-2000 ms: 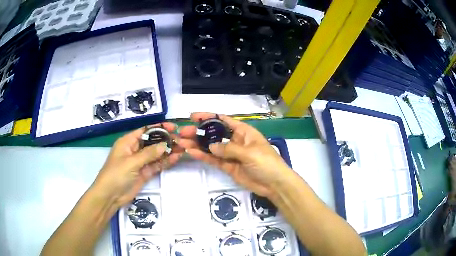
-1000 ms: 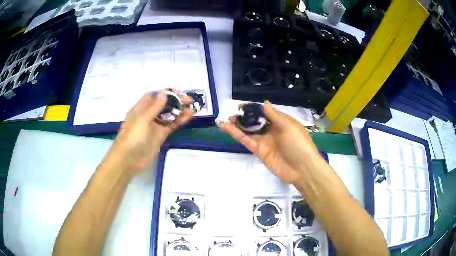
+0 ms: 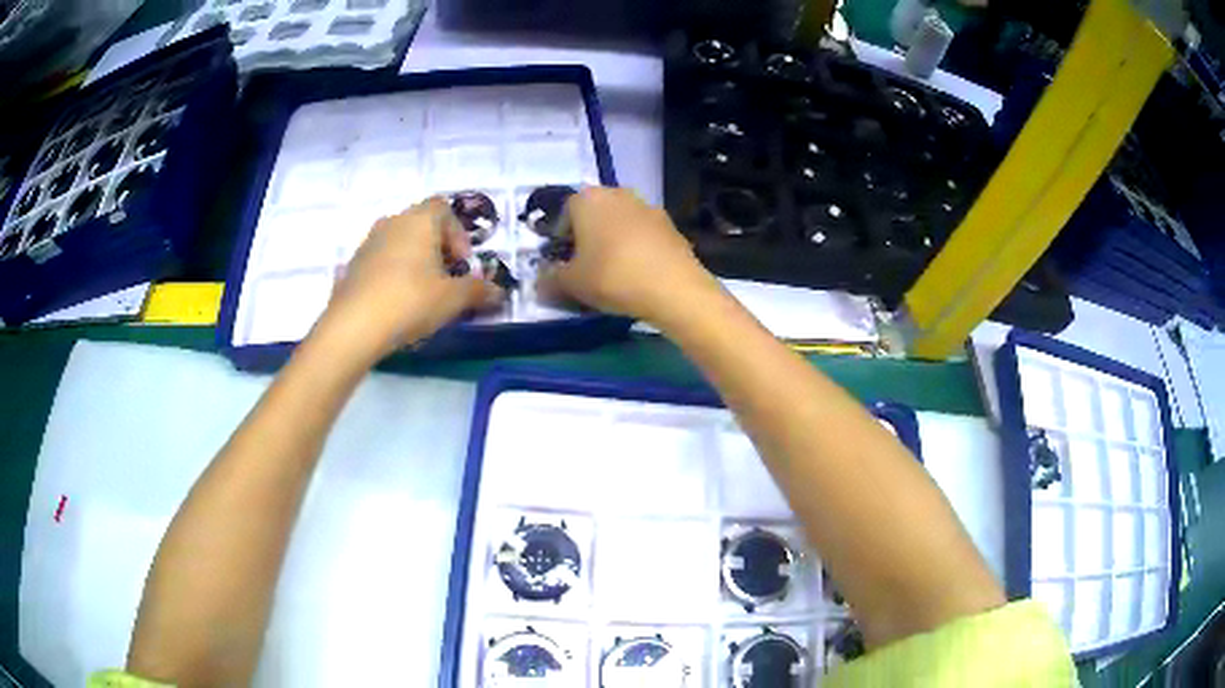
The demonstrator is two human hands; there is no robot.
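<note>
My left hand (image 3: 400,280) is over the far left blue-rimmed tray (image 3: 246,269), its fingers on a round smartwatch body (image 3: 474,215). My right hand (image 3: 621,253) is beside it over the same tray, its fingers on another smartwatch body (image 3: 547,210). Both bodies are at pockets in the second row from the near edge; whether they touch the pocket floor is hidden. Another watch body (image 3: 497,274) lies nearer the rim, partly covered by my left fingers. The near blue-rimmed tray (image 3: 473,511) holds several watch bodies, including one at its left (image 3: 539,561).
A black foam tray (image 3: 779,161) stands behind, with a slanted yellow post (image 3: 1041,175) at its right. A right blue-rimmed tray (image 3: 1017,497) holds one watch body (image 3: 1041,460). Stacked blue trays (image 3: 128,161) stand far left. A white sheet (image 3: 255,457) lies at left.
Both hands have moved from above the near tray to the far left tray with the watch bodies. The view has shifted, so the trays appear further right.
</note>
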